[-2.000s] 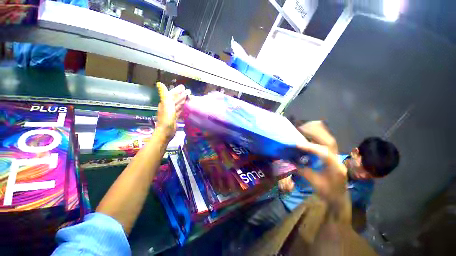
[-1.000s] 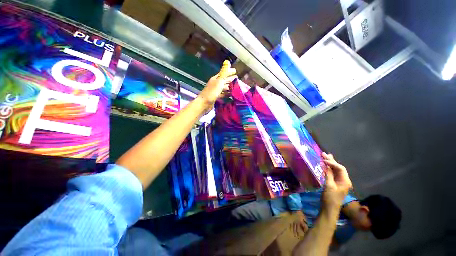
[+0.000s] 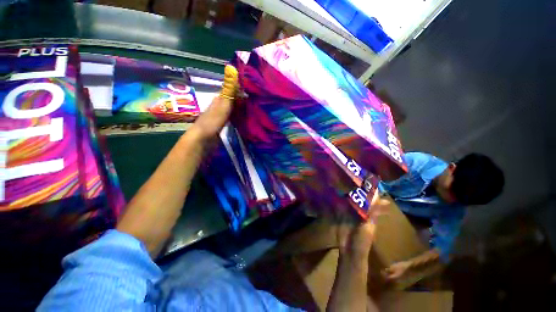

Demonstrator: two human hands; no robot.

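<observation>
My left hand [image 3: 220, 100], with yellow covering on a finger, grips the upper left end of a pair of gift boxes [image 3: 292, 122]. My right hand [image 3: 361, 225] holds their lower right end. The boxes are pressed together and tilted, their swirl-printed sides facing me; the outer one shows a bright, shiny face. Most of my left fingers are hidden behind the boxes. More boxes [image 3: 244, 173] stand on edge below my left hand, partly covered by the held ones.
A tall box stack [image 3: 39, 122] stands at the left. Printed lids [image 3: 155, 94] lie on the green belt [image 3: 152, 30]. A blue bin [image 3: 356, 24] sits on the pale shelf above. A coworker [image 3: 427, 177] is at the right beside an open brown carton [image 3: 396, 244].
The boxes have come closer to me, and my right hand has moved from their right side to their lower end. The coworker now reaches to the carton.
</observation>
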